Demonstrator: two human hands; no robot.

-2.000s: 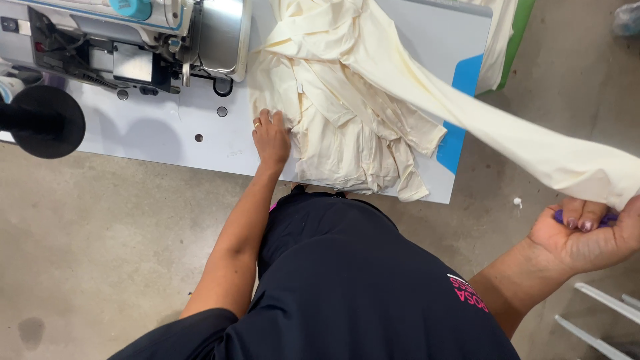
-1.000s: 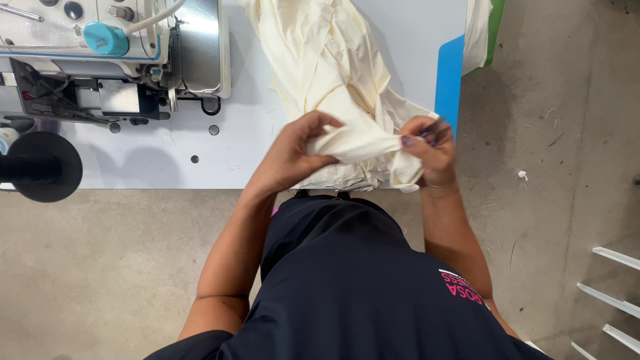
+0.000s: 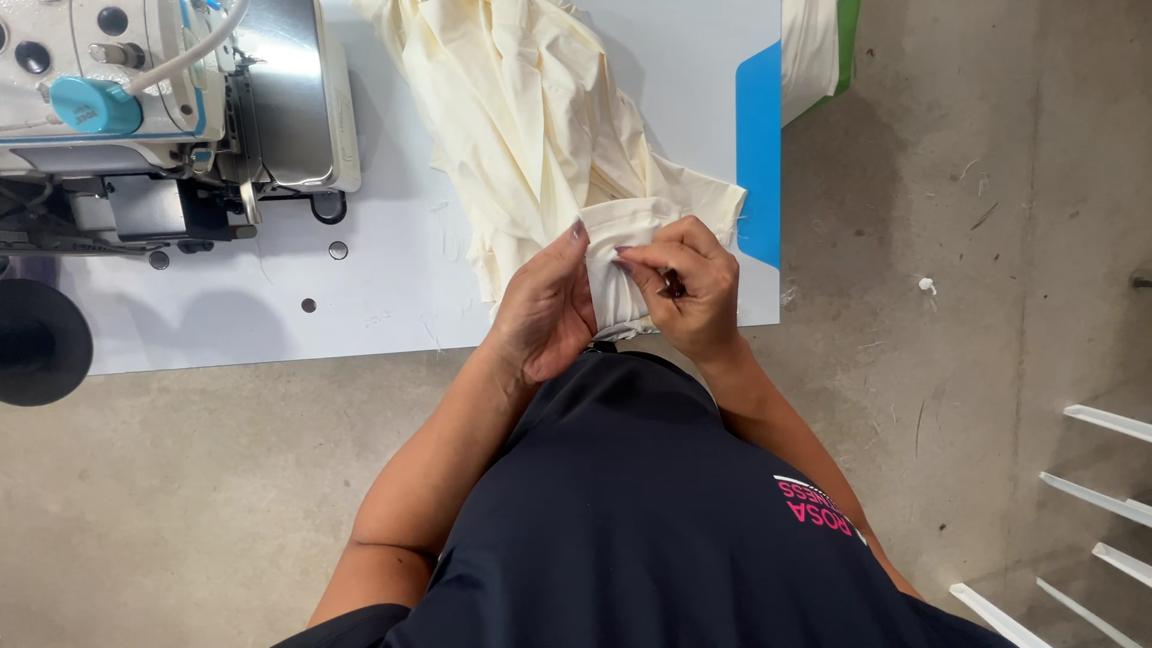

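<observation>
Cream fabric (image 3: 513,99) lies in a long gathered heap over the table, its near end reaching the front edge. My left hand (image 3: 551,310) holds the left side of a folded edge of this fabric, thumb on top. Close to its right, my right hand (image 3: 688,288) pinches the same edge between thumb and fingertips. Within the curled fingers of my right hand is a small dark object (image 3: 672,283), too hidden to name.
An overlock sewing machine (image 3: 180,117) stands at the table's (image 3: 387,306) upper left. A black disc (image 3: 40,342) is at the left edge. White bars (image 3: 1093,499) jut in at lower right. More pale fabric (image 3: 805,54) with a green border hangs beyond the table's right edge.
Two seconds ago my right hand held a stretched length of fabric far out to the right; it is now beside my left hand. My left hand has left the heap's left side and grips the folded edge.
</observation>
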